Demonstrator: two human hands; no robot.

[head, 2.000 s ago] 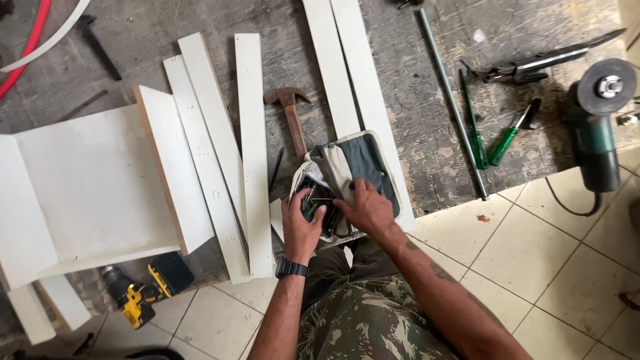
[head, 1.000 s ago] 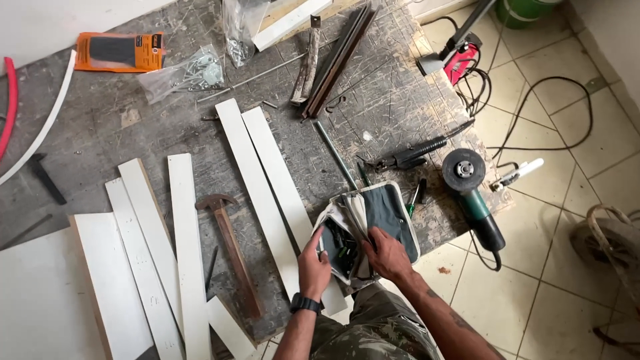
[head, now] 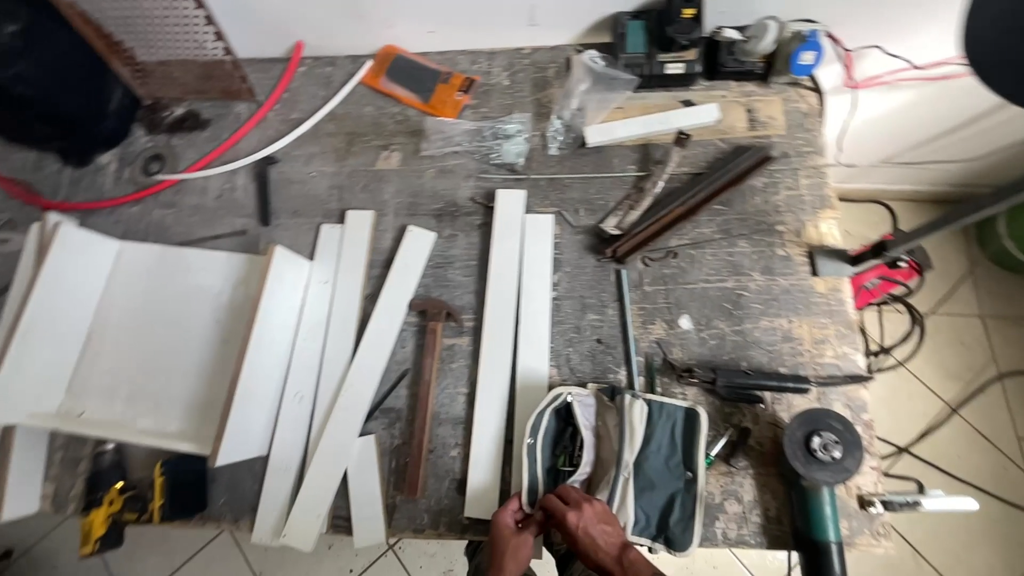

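An unfolded grey fabric tool pouch [head: 668,472] with pale edging lies at the workbench's near edge, with small dark items in its left pocket. My left hand [head: 514,532] pinches the lower left edge of the pouch. My right hand [head: 582,524] is beside it, fingers curled at the same edge; whether it grips the fabric is unclear. Left of the pouch are two white boards [head: 496,352] and a claw hammer [head: 426,392] with a wooden handle. An angle grinder [head: 820,480] lies to the right.
More white boards [head: 360,384] and a white panel box [head: 160,344] lie left, above a yellow cordless drill [head: 108,512]. Metal bars [head: 688,204], bags of hardware [head: 512,140], an orange package [head: 420,80] and chargers [head: 660,48] are farther back. A green-handled screwdriver [head: 718,448] is beside the pouch.
My hands have moved to the pouch's lower left edge; earlier they were at its open middle. The view has shifted, showing more of the bench's back.
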